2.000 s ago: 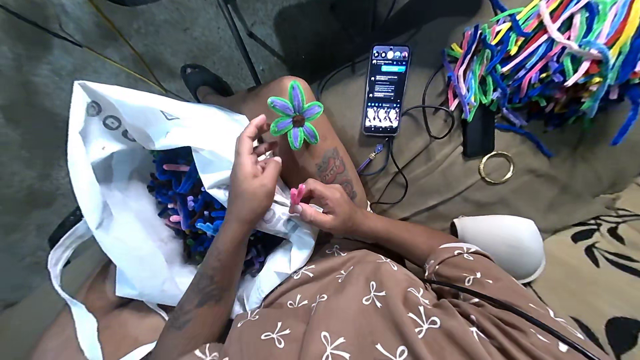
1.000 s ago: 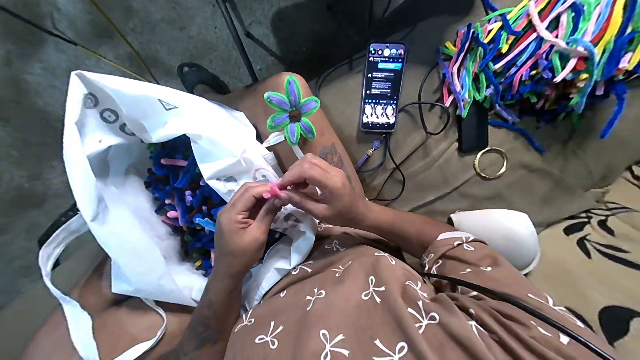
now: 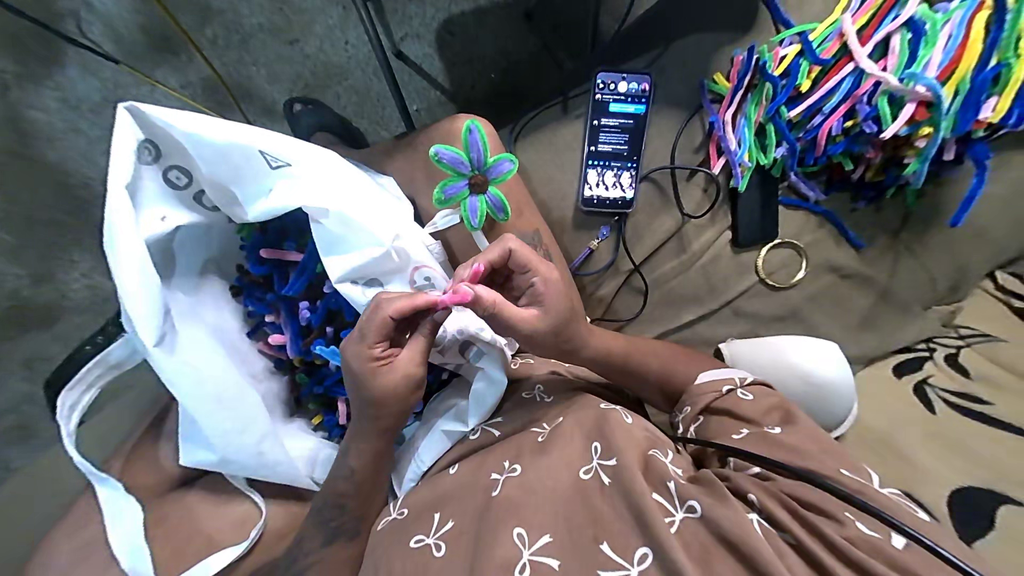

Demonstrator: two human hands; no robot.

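My left hand (image 3: 388, 348) and my right hand (image 3: 528, 300) meet above the edge of a white bag (image 3: 216, 344). Between their fingertips they pinch a short pink piece of pipe cleaner (image 3: 456, 297), bent over on itself; its exact shape is partly hidden by the fingers. A flower of green and purple pipe cleaners with a brown centre (image 3: 475, 178) lies on the thigh just beyond my right hand. In the open bag are white stuffing (image 3: 220, 340) and many short pipe cleaner pieces (image 3: 296, 320), mostly dark blue, some pink.
A phone with a lit screen (image 3: 615, 142) lies on the brown cloth, with black cables beside it. Farther right are a heap of colourful pipe cleaners (image 3: 872, 96), a black object (image 3: 754, 210), a gold-coloured bangle (image 3: 782, 264) and a white rounded object (image 3: 792, 380). A black cable crosses the patterned clothing.
My left hand, beside the flower two seconds ago with its fingers raised, has come down to the pink piece. Both hands now grip that piece, which only my right hand held before.
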